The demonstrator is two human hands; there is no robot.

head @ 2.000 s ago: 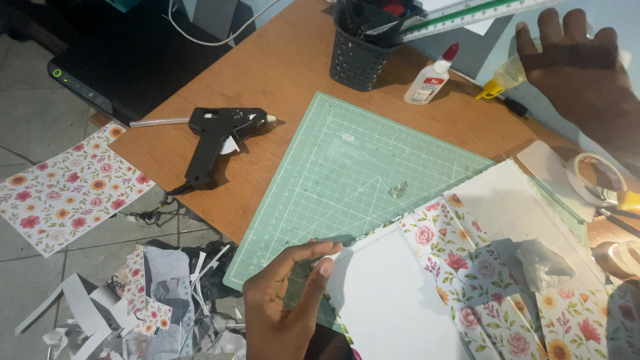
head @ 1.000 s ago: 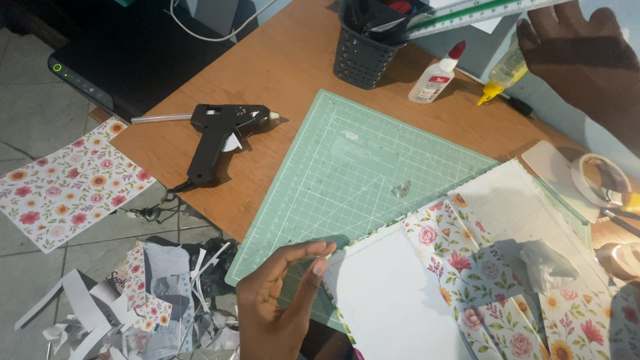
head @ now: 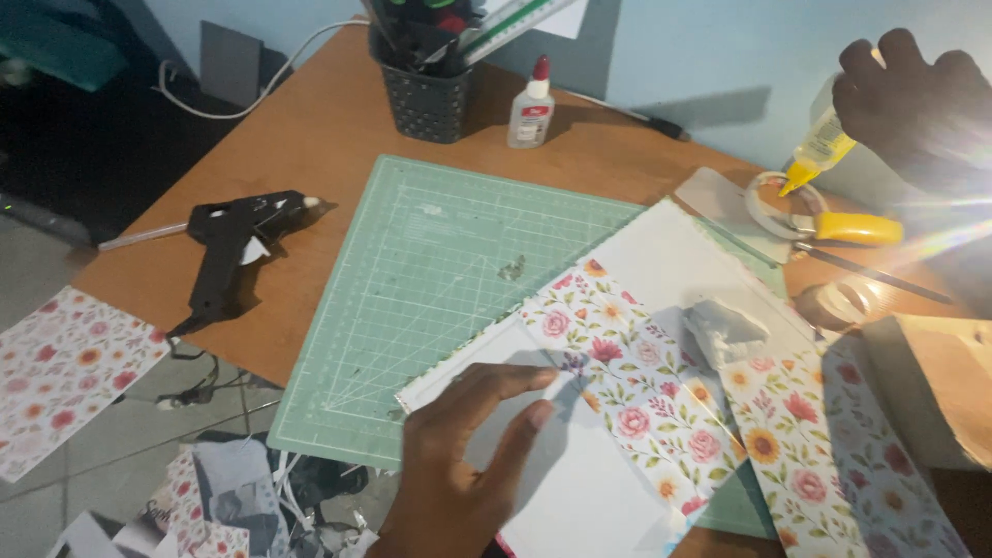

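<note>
My right hand (head: 907, 116) holds a glue bottle with a yellow nozzle (head: 823, 147), tip pointing down, above a tape roll at the upper right. My left hand (head: 484, 442) hovers over a white board cover with a floral paper strip (head: 620, 364) across its middle; thumb and fingers are apart with nothing between them. The cover (head: 659, 248) lies slanted on a green cutting mat (head: 418, 294). A crumpled white cloth or tissue (head: 725, 333) rests on it. Floral paper strips (head: 806, 457) lie at its right.
A black hot glue gun (head: 240, 232) lies left of the mat. Behind stand a dark pen basket (head: 426, 93) and a red-capped glue bottle (head: 532, 112). At right are a tape roll (head: 756, 209), yellow-handled scissors (head: 856, 229) and a box (head: 930, 387). Paper scraps (head: 232, 496) lie on the floor.
The view has shifted. My left hand has moved from the cover's left edge to over its middle, near the floral strip. The yellow-nozzled bottle is now over the tape roll.
</note>
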